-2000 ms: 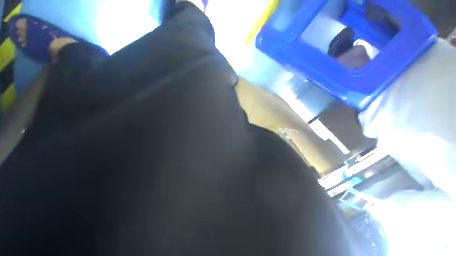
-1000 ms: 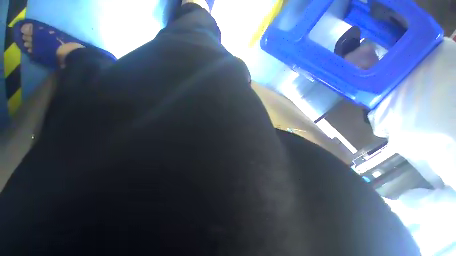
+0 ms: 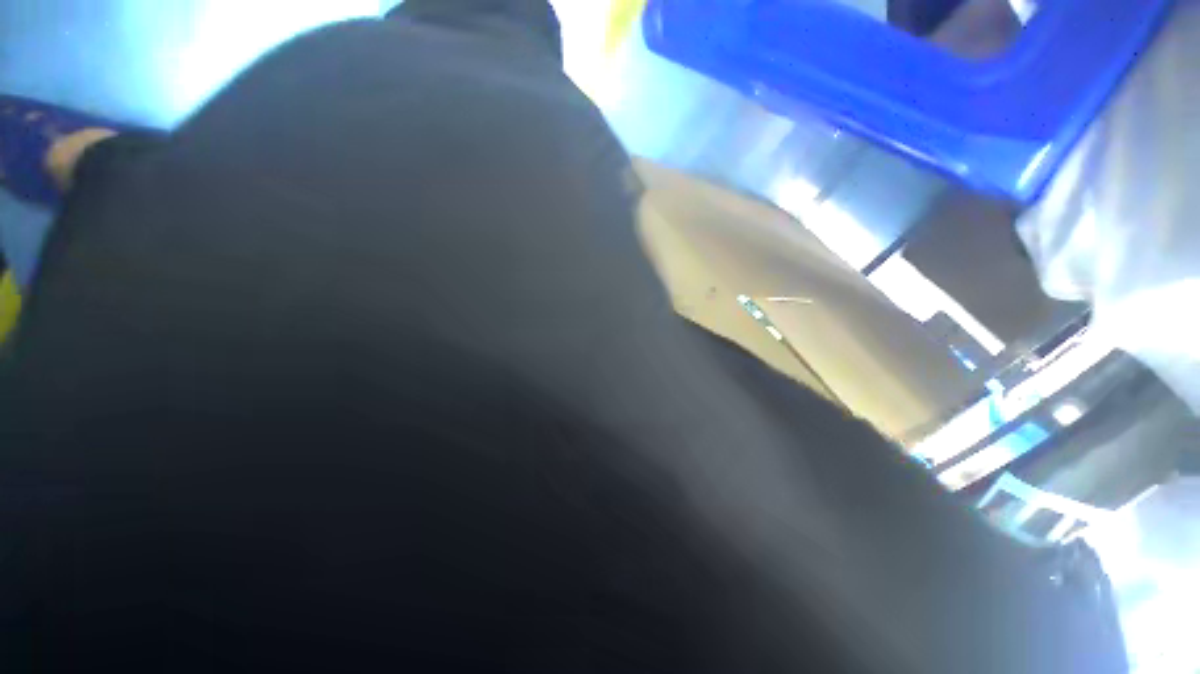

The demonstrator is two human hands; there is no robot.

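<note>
Neither of my hands is in the picture. Dark cloth (image 3: 395,395), which looks like my own clothing, fills the left and middle of the view and is blurred. To its right lies a brown surface (image 3: 737,257), perhaps cardboard, with a small pale strip (image 3: 759,316) on it. A foot in a dark purple sandal (image 3: 29,148) shows at the left edge.
A blue plastic stool (image 3: 869,86) stands at the upper right. White cloth (image 3: 1119,198), apparently on another person, is at the right edge. White and pale-blue items (image 3: 1033,428) lie at the lower right, partly overexposed. The floor (image 3: 119,53) is blue.
The stool has shifted up and is now cut off by the top edge. The sandal has moved left, partly out of view. More of the brown surface shows.
</note>
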